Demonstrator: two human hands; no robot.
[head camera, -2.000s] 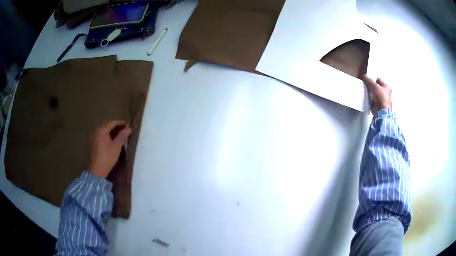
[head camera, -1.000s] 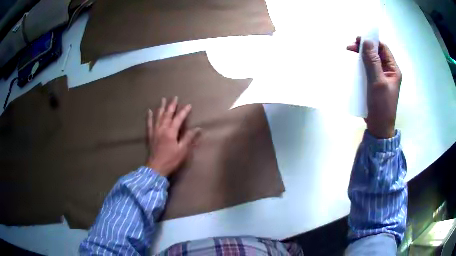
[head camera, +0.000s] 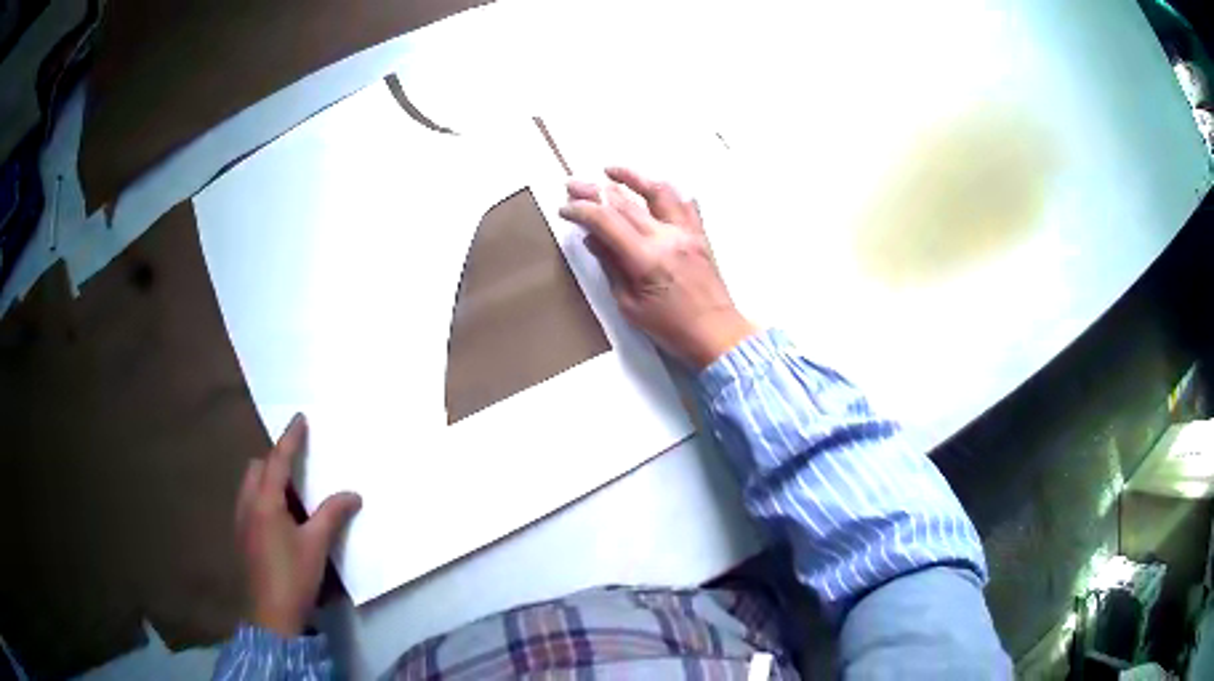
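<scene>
The white pattern template (head camera: 360, 306) lies flat on the table in front of me. Brown fabric (head camera: 526, 313) shows through its curved-sided window, and thin brown slivers show at its upper edge. My left hand (head camera: 286, 526) rests at the template's lower left edge, thumb and fingers apart, on or beside the brown fabric panels (head camera: 147, 439). My right hand (head camera: 659, 260) lies on the template's right edge beside the window, with fingers bent. Whether it holds anything small cannot be told.
Another brown panel (head camera: 240, 67) lies at the upper left. A thin white stick (head camera: 56, 213) and part of a dark blue pouch (head camera: 19, 200) show at the far left. The white table (head camera: 799, 80) has a yellow-brown stain at right and a rounded edge.
The template has been brought from the right and laid over the brown panel. My left hand has moved to its lower left edge. My right hand has released its grip and rests on the template.
</scene>
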